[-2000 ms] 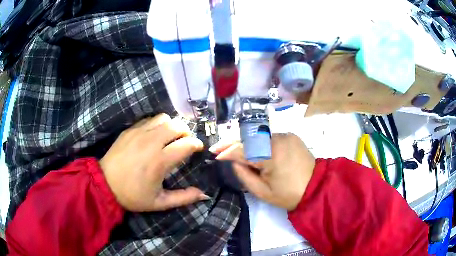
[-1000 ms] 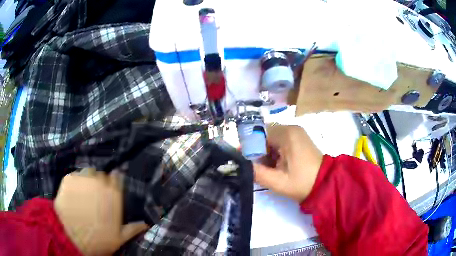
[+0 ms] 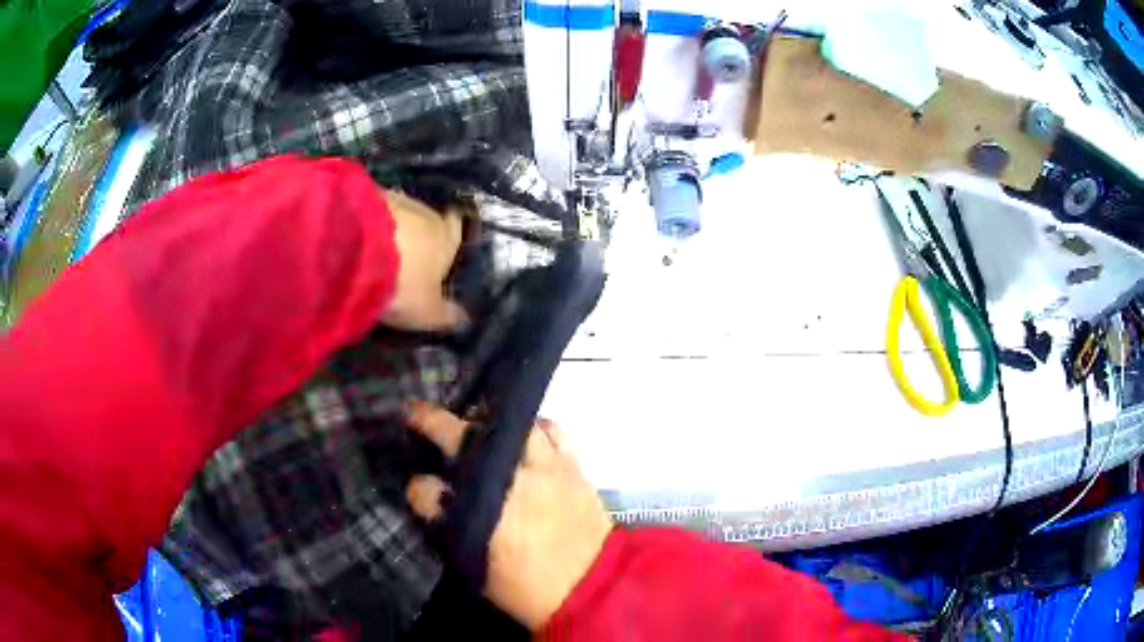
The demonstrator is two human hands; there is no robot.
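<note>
The plaid fabric (image 3: 314, 464) lies in a large heap at the left and under both arms. The black strip (image 3: 533, 332) runs from the presser foot (image 3: 587, 216) down toward the wearer. My right hand (image 3: 533, 514) grips the black strip near the table's front edge, with fingertips showing on its left side. My left hand (image 3: 430, 263) is on the plaid fabric left of the presser foot, blurred and partly hidden by the red sleeve; its fingertips are not clear. The sewing machine (image 3: 565, 75) stands at the top centre.
The grey-blue cylinder (image 3: 676, 194) sits right of the needle. Scissors (image 3: 926, 345) with yellow and green handles lie at the right, beside black cords. The ruler tape (image 3: 803, 517) runs along the front edge. The cardboard (image 3: 866, 119) is on the machine arm. Blue plastic (image 3: 891, 589) shows below.
The view has shifted, with the machine now higher in the picture. My right hand has moved from beside the cylinder down to the black strip. My left hand has moved up toward the presser foot.
</note>
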